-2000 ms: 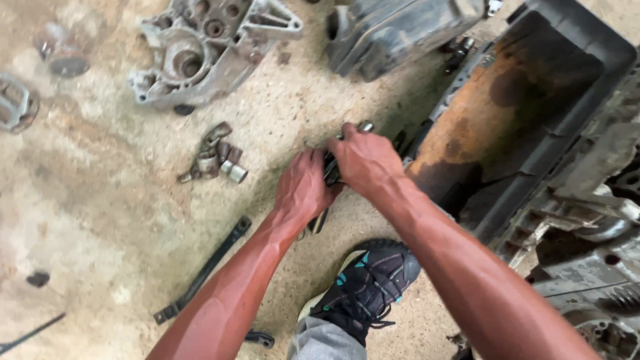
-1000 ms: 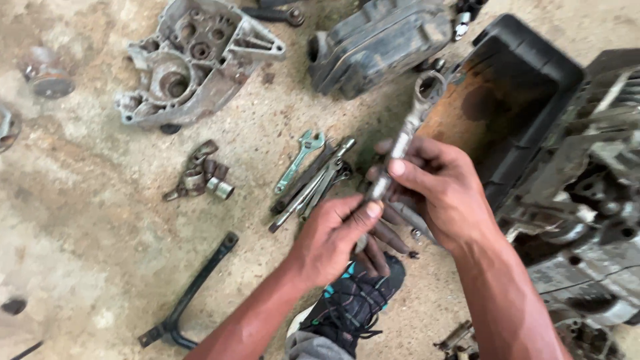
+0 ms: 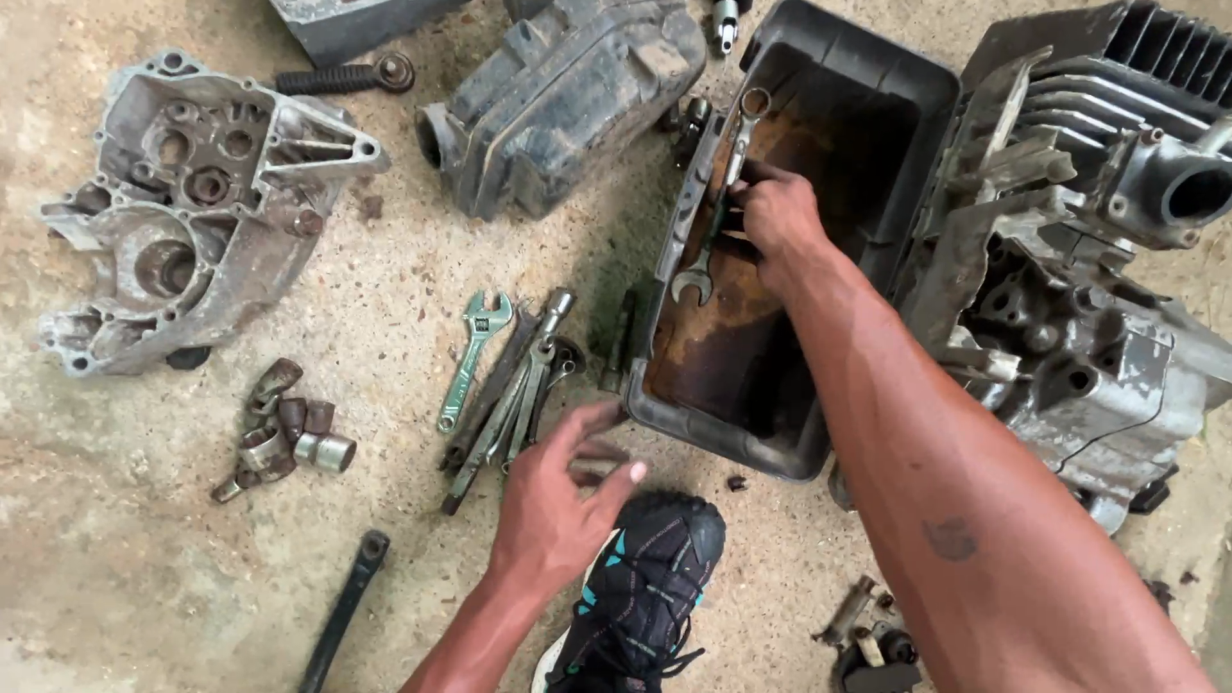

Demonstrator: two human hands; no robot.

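My right hand (image 3: pixel 775 217) is inside a black plastic tray (image 3: pixel 650 409) with a rust-stained bottom, closed around a combination wrench (image 3: pixel 695 277). The wrench's ring end points up along the tray's left wall and its open jaw points down. My left hand (image 3: pixel 563 491) hovers over the concrete by the tray's lower left corner, fingers apart and holding nothing. Just left of it lies a pile of wrenches and bars (image 3: pixel 496 419), with a green adjustable wrench (image 3: pixel 469 361) beside the pile. Several sockets (image 3: pixel 284 433) are heaped further left.
A cast engine case half (image 3: pixel 231 212) lies at upper left, near a ribbed bolt-like part (image 3: pixel 337 79). A dirty black plastic box (image 3: pixel 577 106) stands at the top. A finned engine (image 3: pixel 1078 318) fills the right side. My shoe (image 3: pixel 654 577) and a black metal bar (image 3: pixel 346 606) are below.
My right hand has carried a wrench from over the floor into the tray. My left hand has let go of the wrench it held with the right. The tool pile, hidden at first, is uncovered.
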